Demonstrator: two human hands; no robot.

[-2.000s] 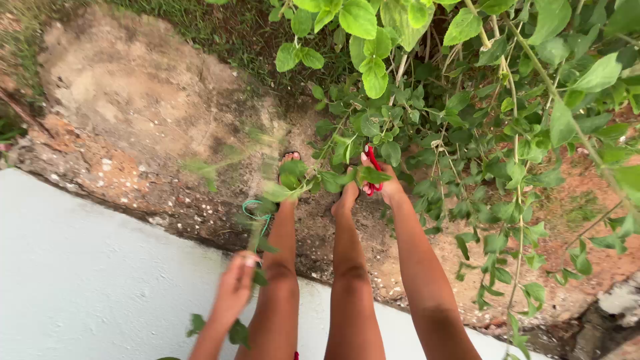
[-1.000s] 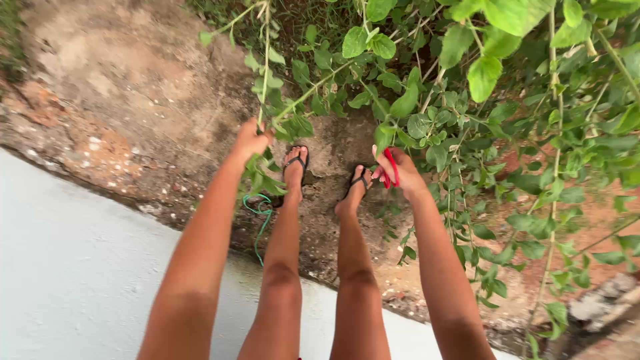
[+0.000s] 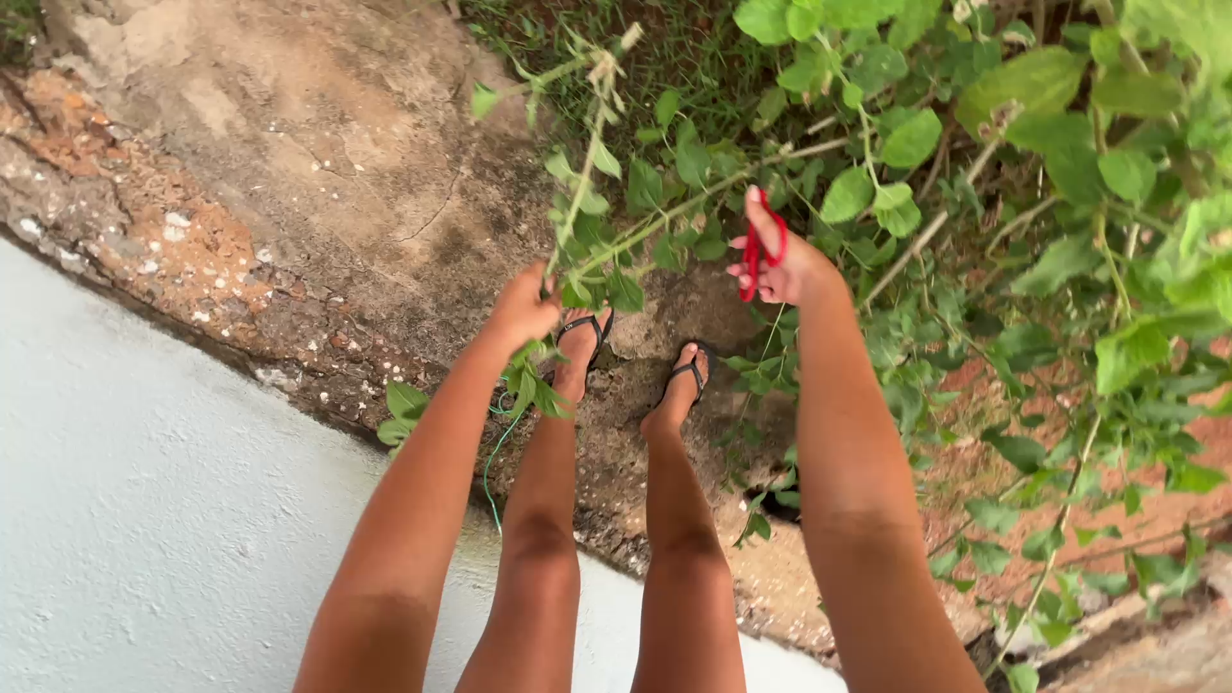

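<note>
My left hand (image 3: 526,306) is closed around cut leafy stems (image 3: 585,178), whose woody ends point up and away. In my right hand (image 3: 784,262) are red-handled scissors (image 3: 763,245), thumb and fingers at the loops; the blades are hard to make out among the leaves. A green branch (image 3: 683,207) runs from near my left hand to the bush (image 3: 905,226), passing just beyond the scissors. Leaves also hang below my left hand.
My feet in black flip-flops (image 3: 685,371) stand on cracked, rough concrete (image 3: 385,183). A thin green cord (image 3: 493,462) lies beside my left leg. A pale wall (image 3: 173,462) fills the lower left. Grass (image 3: 520,48) grows beyond the concrete, and trailing stems hang at the right.
Compared with two seconds ago, my left hand has moved up and away from my body, toward the branch. My right hand still has the red scissors.
</note>
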